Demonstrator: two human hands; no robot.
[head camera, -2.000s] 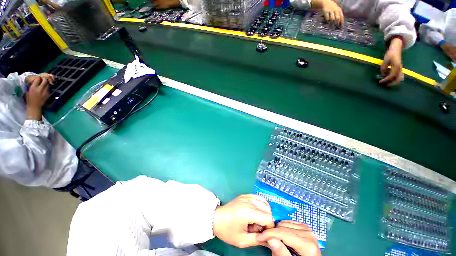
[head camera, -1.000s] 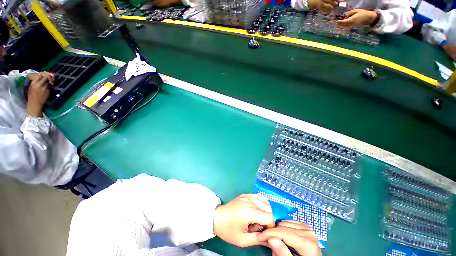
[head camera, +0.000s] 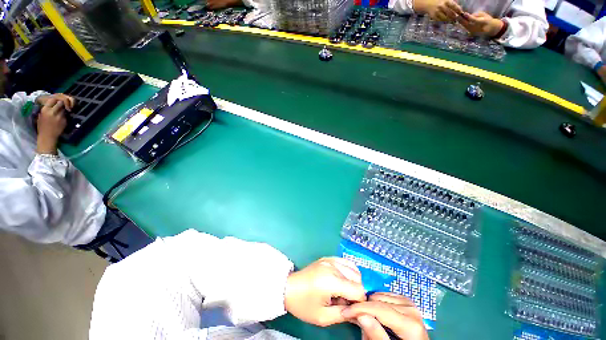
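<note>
My left hand (head camera: 323, 292) is closed, its fingertips meeting those of my right hand (head camera: 392, 319) at the bottom centre. What the left fingers hold, if anything, is hidden. My right hand is shut on a slim black tool, likely tweezers (head camera: 391, 334), cut off by the bottom edge. Both hands are over the near-left part of the blue adhesive sheet (head camera: 415, 287) with small white squares. Just beyond it lies a clear blister tray (head camera: 413, 229) with rows of tiny dark and silver components.
A second blister tray (head camera: 555, 282) lies right. A black box (head camera: 163, 126) with cable stands left, near a neighbour's gridded black tray (head camera: 100, 103). Beyond the pale rail, the green conveyor (head camera: 399, 113) carries dark round units (head camera: 474, 91). Workers' hands are across it and at far left.
The round units on the conveyor have moved left. The worker across the belt has drawn a hand back from it, and both their hands are together. My hands have barely moved.
</note>
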